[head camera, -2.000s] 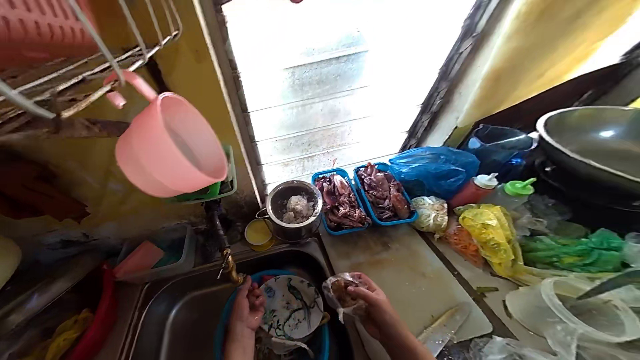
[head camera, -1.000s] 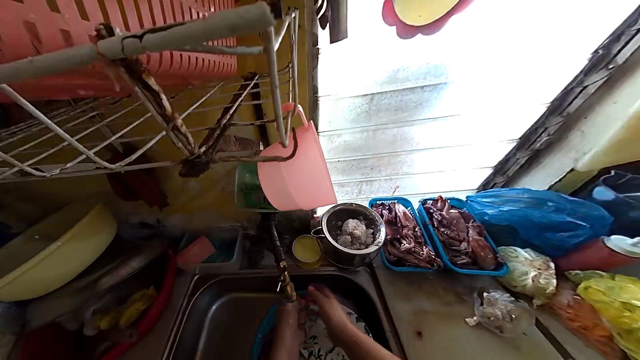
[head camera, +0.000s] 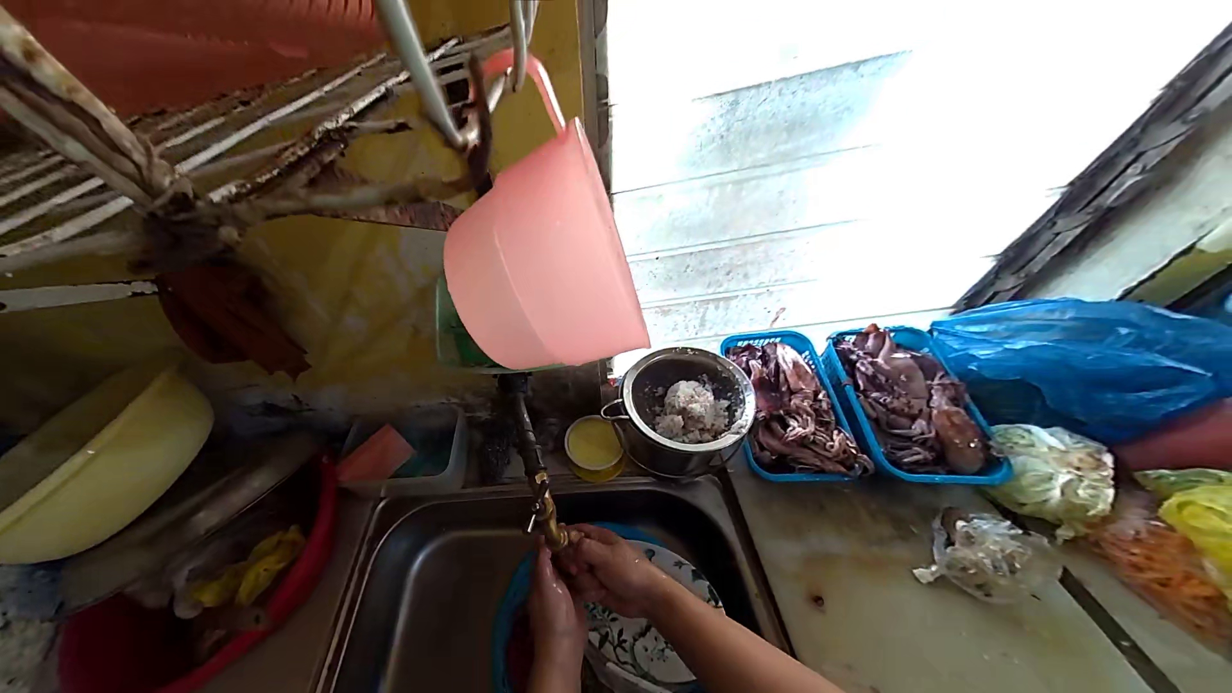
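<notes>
Both my hands are together beneath the brass faucet (head camera: 547, 515) over the metal sink (head camera: 423, 568). My left hand (head camera: 553, 602) is upright just below the spout, and I see nothing held in it. My right hand (head camera: 608, 568) has curled fingers at the spout, close against the left; whether it grips the faucet or rubs the other hand cannot be told. Below them a blue basin (head camera: 508, 606) holds a patterned plate (head camera: 674, 568). Behind the sink stands a metal pot (head camera: 674, 452) with whitish, lumpy food inside.
A pink plastic dipper (head camera: 544, 250) hangs from the rusty wire rack (head camera: 318, 197) above. Two blue baskets of squid (head camera: 789, 404) stand right of the pot. A crumpled clear plastic bag (head camera: 987, 553) lies on the counter (head camera: 866, 616). A red basin (head camera: 313, 558) is at the left.
My hands were apart two seconds ago, the right one holding a clear plastic bag; now they are together under the faucet. The bag lies on the counter. The view has shifted.
</notes>
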